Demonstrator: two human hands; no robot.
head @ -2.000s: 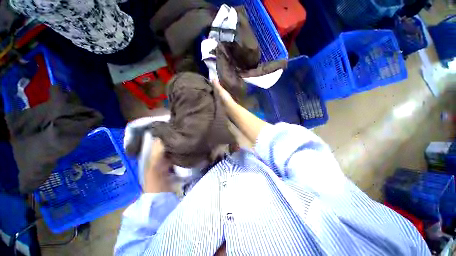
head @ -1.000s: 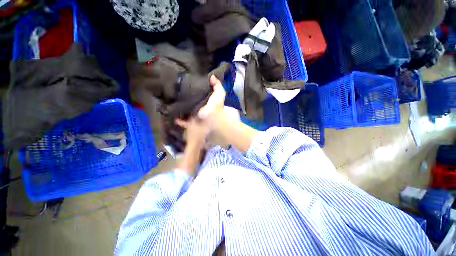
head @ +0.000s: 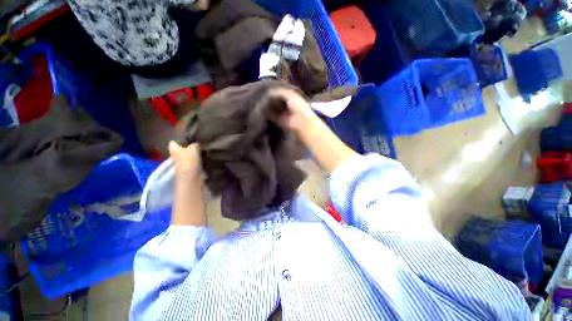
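Note:
A bunched brown garment point(head: 241, 150) is held in the air in front of my chest. My left hand point(head: 186, 158) grips its edge on the left side. A white piece of cloth point(head: 158, 190) hangs beside my left wrist; whether it joins the garment is hidden. My right hand point(head: 288, 108) grips the garment's upper right part, with the fingers partly hidden in the folds.
Ahead, a blue crate point(head: 335, 47) is heaped with brown garments and white parts. At left, brown cloth point(head: 56, 160) drapes beside an open blue crate point(head: 81, 269). A seated person's patterned top point(head: 128, 31), a red stool point(head: 352, 31) and another blue crate point(head: 433, 97) are nearby.
My hands have moved apart, from close together to opposite sides of the garment. The garment is now lifted and bunched between them. The view has shifted slightly.

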